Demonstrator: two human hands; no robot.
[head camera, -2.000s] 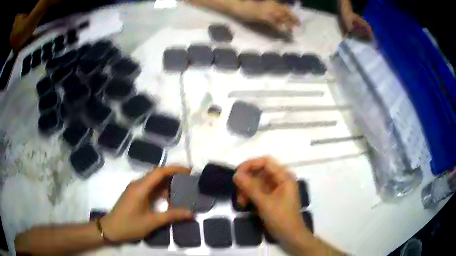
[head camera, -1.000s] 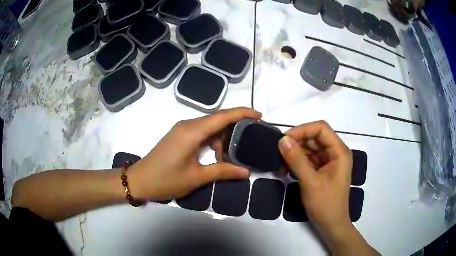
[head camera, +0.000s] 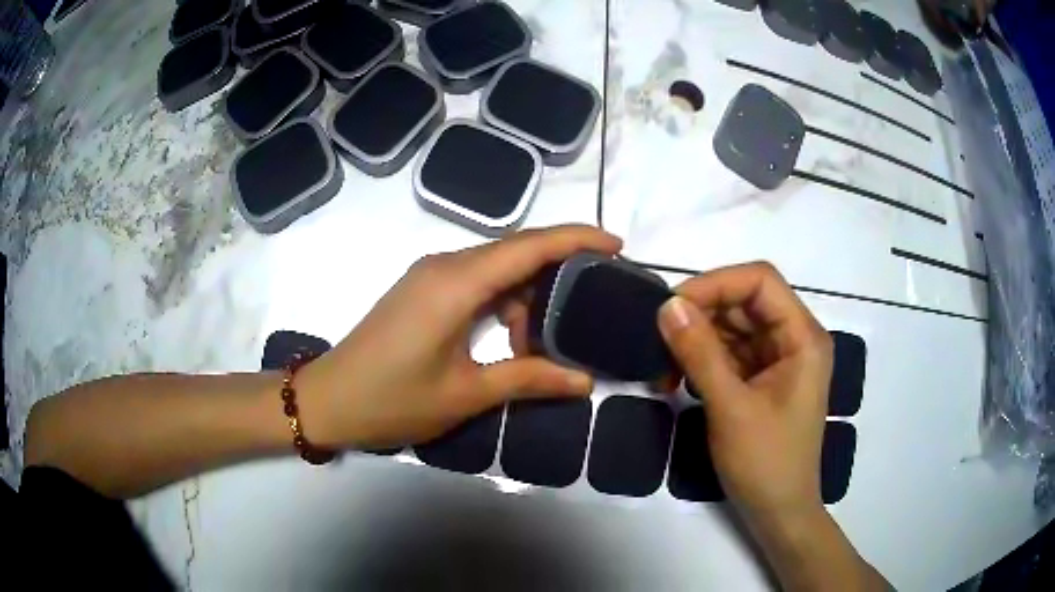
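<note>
My left hand (head camera: 428, 347) holds a grey housing (head camera: 558, 312) by its edges, fingers behind the top and thumb at the lower side. A black pad (head camera: 613, 318) lies over most of the housing's face, with the grey rim showing at its left and top. My right hand (head camera: 758, 382) pinches the pad's right edge between thumb and fingers. Below the hands, rows of black pads (head camera: 631, 445) lie on a white backing sheet; my hands and wrists hide part of them. Whether the pad is fully stuck down at the right edge cannot be told.
Padded housings (head camera: 477, 174) are heaped at the upper left. A plain grey housing (head camera: 759, 135) lies beside a small round hole (head camera: 686, 96). More grey housings (head camera: 850, 31) line the upper right. A clear plastic bag (head camera: 1018, 254) lies along the right edge.
Since the oldest frame, the pad has moved from beyond the housing's right side to over its face. The view has moved closer and lower. In the last second the hands have barely moved.
</note>
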